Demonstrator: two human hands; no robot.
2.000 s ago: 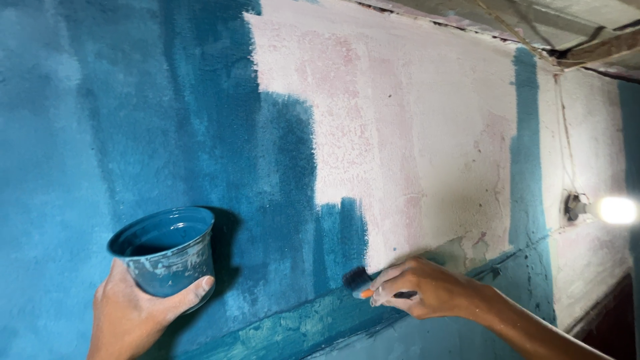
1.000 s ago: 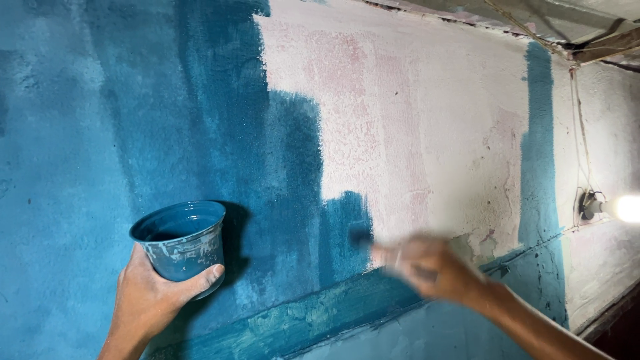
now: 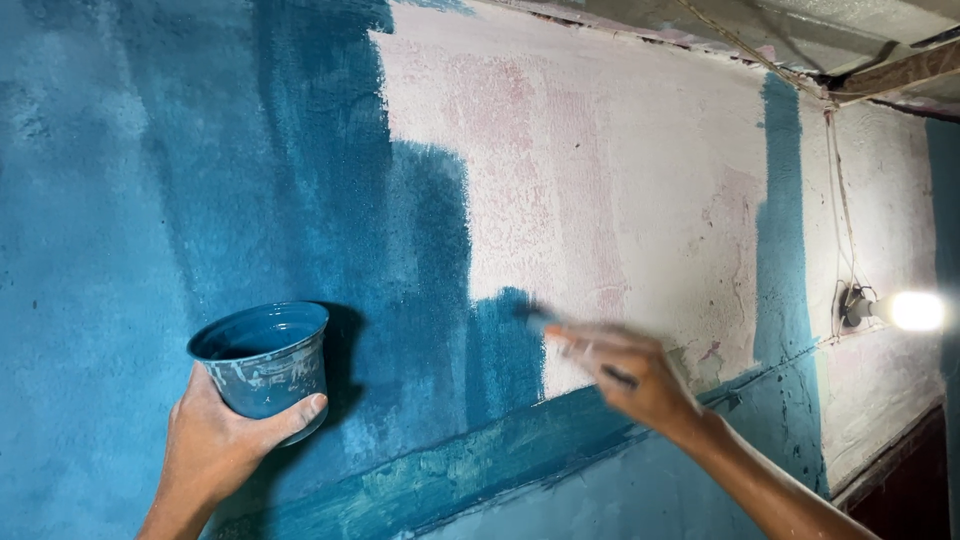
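Note:
My left hand (image 3: 232,431) grips a plastic paint pot (image 3: 262,375) from below and the side, with blue paint inside and pale smears down its outer wall. Blurred by motion, my right hand (image 3: 637,371) holds a paintbrush (image 3: 551,326) whose dark bristles are at the top right edge of a short blue painted strip (image 3: 506,352). Darker blue paint covers the wall to the left, its edge stepped. Pale pinkish wall (image 3: 660,187) lies to the right of the brush.
A raised band (image 3: 450,465) in blue-green runs diagonally below the brush. At the right, a lit bulb (image 3: 915,311) sits in a wall socket with cords above it. A blue vertical strip (image 3: 780,225) stands near the corner. Wooden beam (image 3: 900,71) and ceiling panels are overhead.
My right hand and the brush have moved up along the right edge of the short blue strip, away from the raised band. My left hand still holds the pot.

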